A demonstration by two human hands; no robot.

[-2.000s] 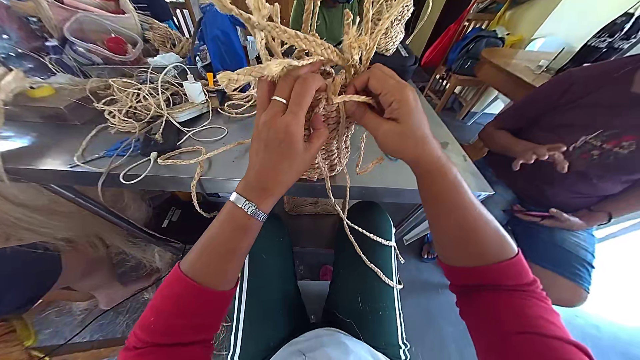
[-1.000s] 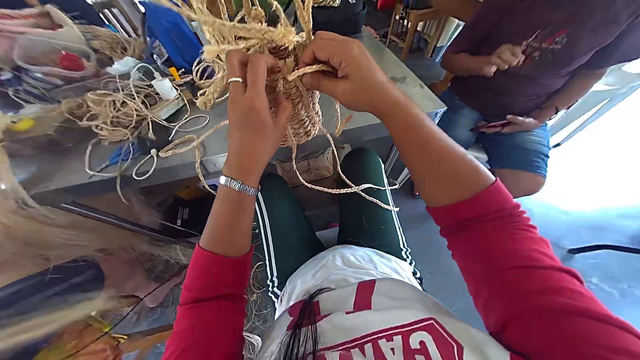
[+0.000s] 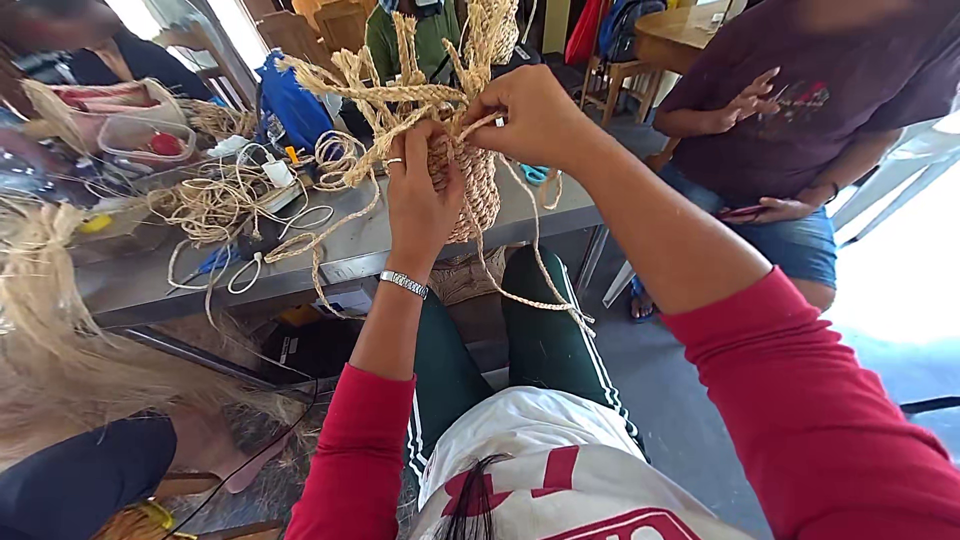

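Note:
A woven natural-fibre basket [image 3: 476,187] stands at the table's near edge, with thick braided strands [image 3: 405,94] sticking up and out from its rim. My left hand [image 3: 424,180], wearing a ring and a metal watch, grips the near left side of the rim. At the rim's right, my right hand [image 3: 525,116] pinches a thin braided cord between thumb and fingers. Thin cords [image 3: 525,300] hang from the basket over my right thigh. The fingertips partly hide where the cord meets the weave.
On the metal table [image 3: 352,259] at left lie a tangled cord heap [image 3: 217,195], a white cable adapter [image 3: 278,172], a clear plastic tub [image 3: 146,139] and blue-handled scissors [image 3: 217,259]. Loose pale fibre [image 3: 45,277] hangs at far left. Other people sit at right, behind and left.
The view has shifted. Both hands remain at the basket's rim. The person at right has moved a raised hand.

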